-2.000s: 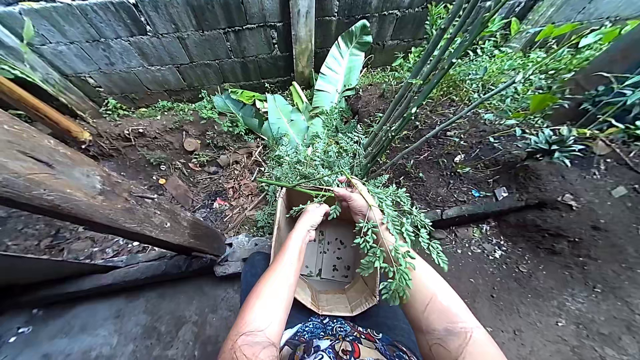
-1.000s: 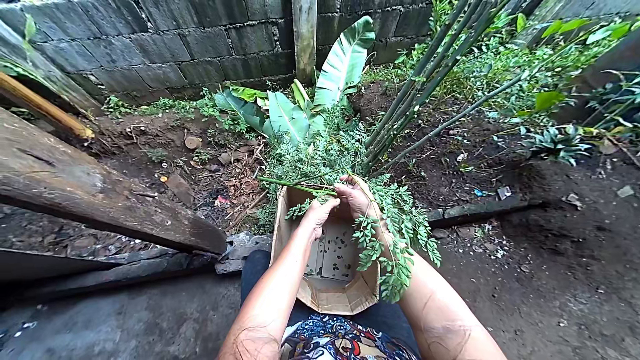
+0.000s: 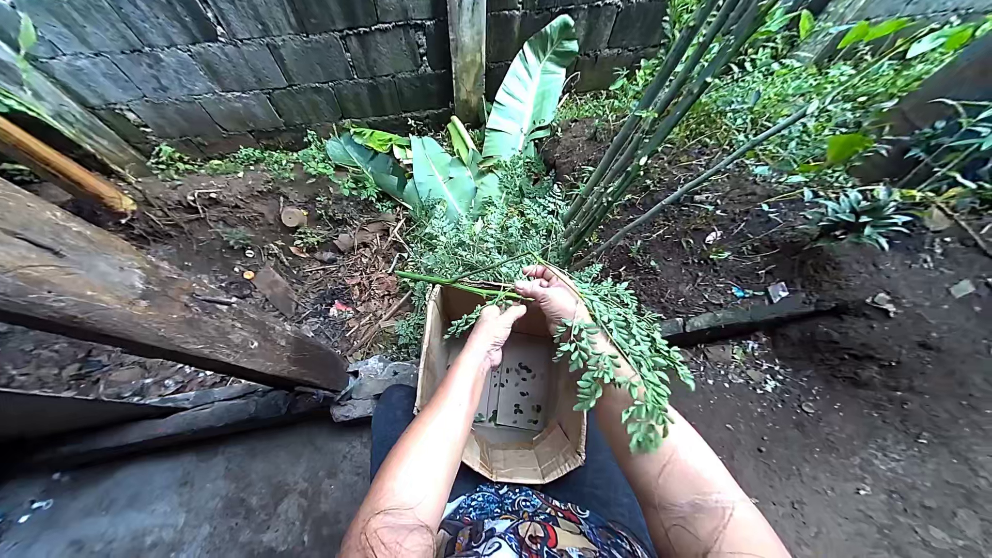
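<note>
A cardboard box rests on my lap between my forearms, with loose small green leaves scattered over its bottom. Above its far part, my right hand grips a green leafy stem. Its small-leaved sprays drape over my right wrist and forearm. Close beside it, my left hand pinches a small leafy sprig just under the main stem; the fingertips are partly hidden.
More feathery foliage stands just beyond the box, near banana leaves and several tall green stems. A thick wooden beam slants in at the left. Behind runs a concrete block wall with a wooden post.
</note>
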